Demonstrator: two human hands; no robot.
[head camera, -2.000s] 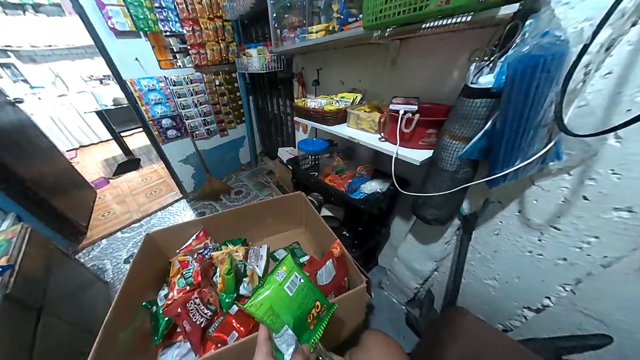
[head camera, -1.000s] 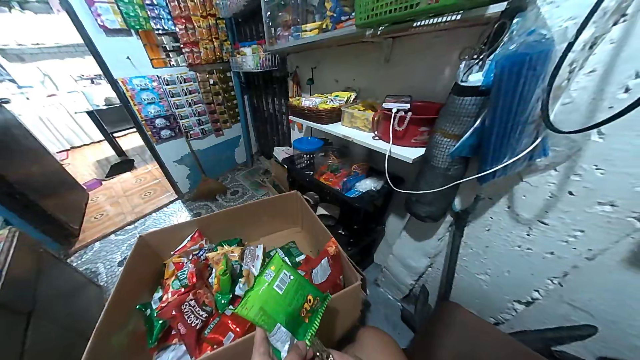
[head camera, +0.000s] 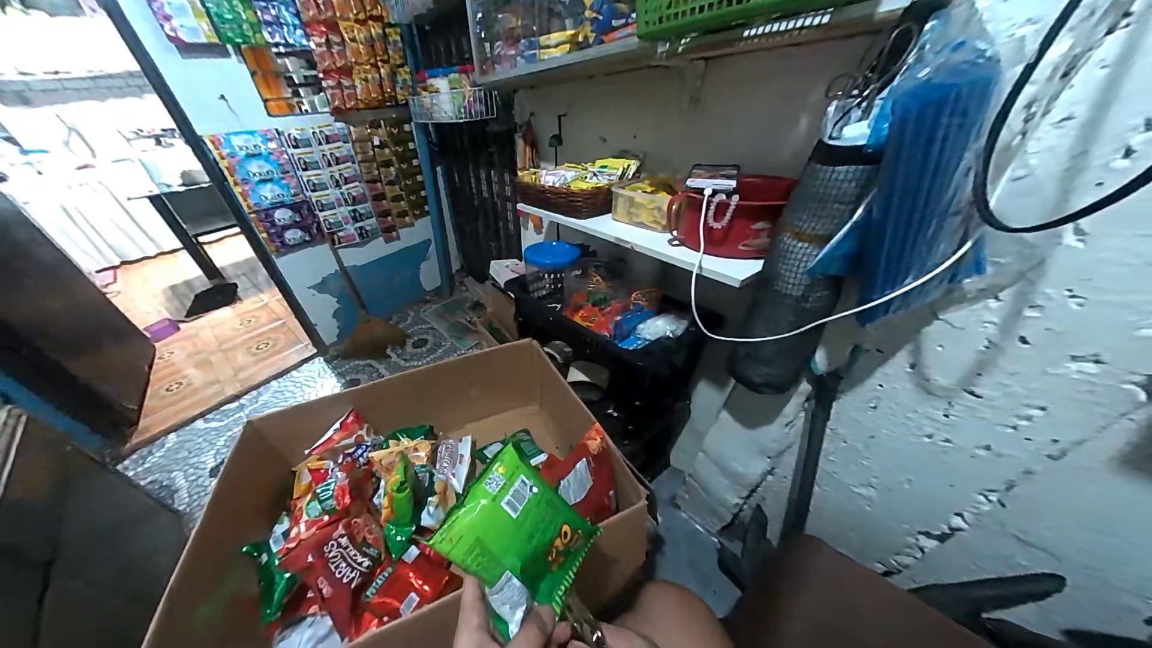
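Note:
My left hand (head camera: 506, 623), at the bottom edge, grips the lower edge of a bright green snack bag (head camera: 513, 526) that bears a barcode. Close by on the right, my right hand (head camera: 621, 637) is mostly cut off by the frame; a small shiny metallic thing (head camera: 583, 623) shows between it and the bag's crimped end. What it is I cannot tell. The bag hangs over the near right rim of an open cardboard box (head camera: 432, 396). Red, green and orange snack bags fill the box, among them a dark red bag (head camera: 337, 562) and a red bag (head camera: 585, 477) against the right wall.
Behind the box stands a black crate (head camera: 585, 328) with bagged goods and a blue-lidded container (head camera: 551, 256). A white shelf (head camera: 648, 238) holds a wicker basket (head camera: 576, 200) and a red tub (head camera: 733, 220) with a cable hanging down. A broom (head camera: 371, 337) leans by the doorway.

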